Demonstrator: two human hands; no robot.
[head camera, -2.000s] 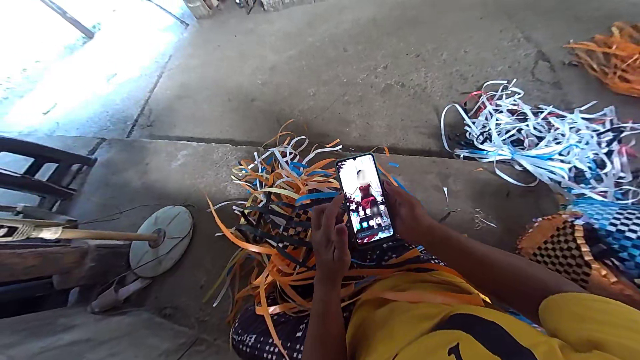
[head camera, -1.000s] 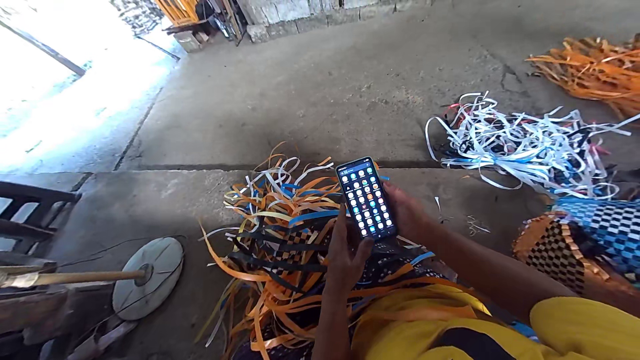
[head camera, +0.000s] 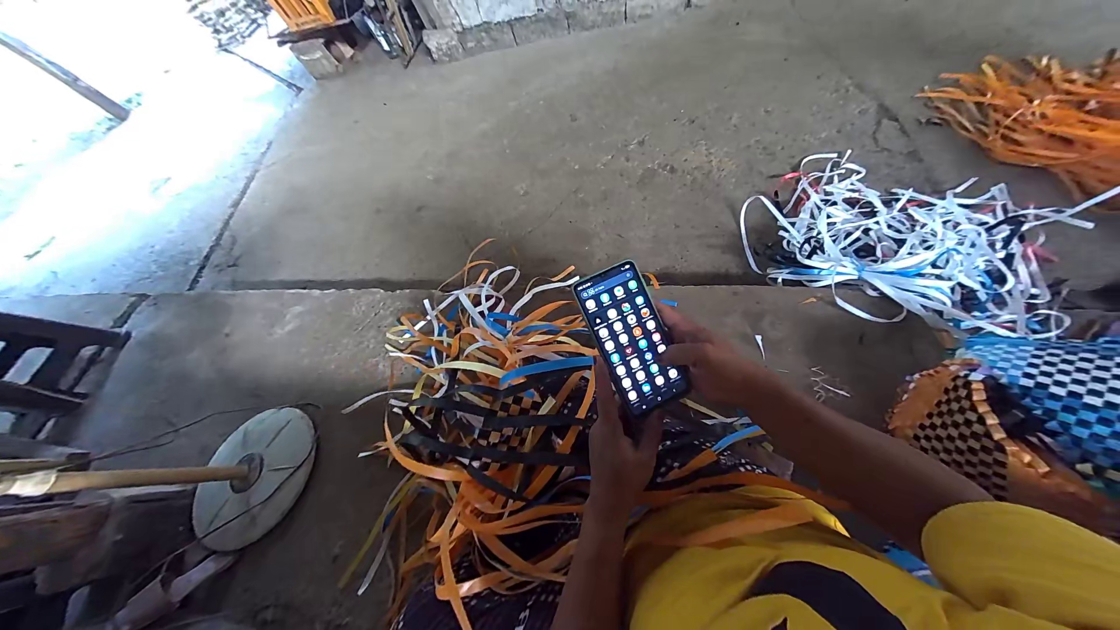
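Observation:
A smartphone (head camera: 632, 337) with a lit screen of app icons is held upright above my lap. My left hand (head camera: 621, 437) grips its lower left edge and bottom. Along its right edge is my right hand (head camera: 704, 354), a finger or thumb over the lower right edge of the phone. Beneath and left of the phone, a partly woven piece with loose orange, black, blue and white plastic strips (head camera: 490, 490) lies across my lap.
Bundles of white strips (head camera: 910, 245) and orange strips (head camera: 1050, 122) lie on the concrete floor (head camera: 525, 175) at right, near checkered woven pieces (head camera: 954, 429). A round-based stand (head camera: 254, 477) with a wooden pole and a dark wooden rack (head camera: 44, 359) are at left.
The phone screen went from a picture of a figure in red, two seconds ago, to a grid of app icons. My right thumb or finger has come over the phone's edge.

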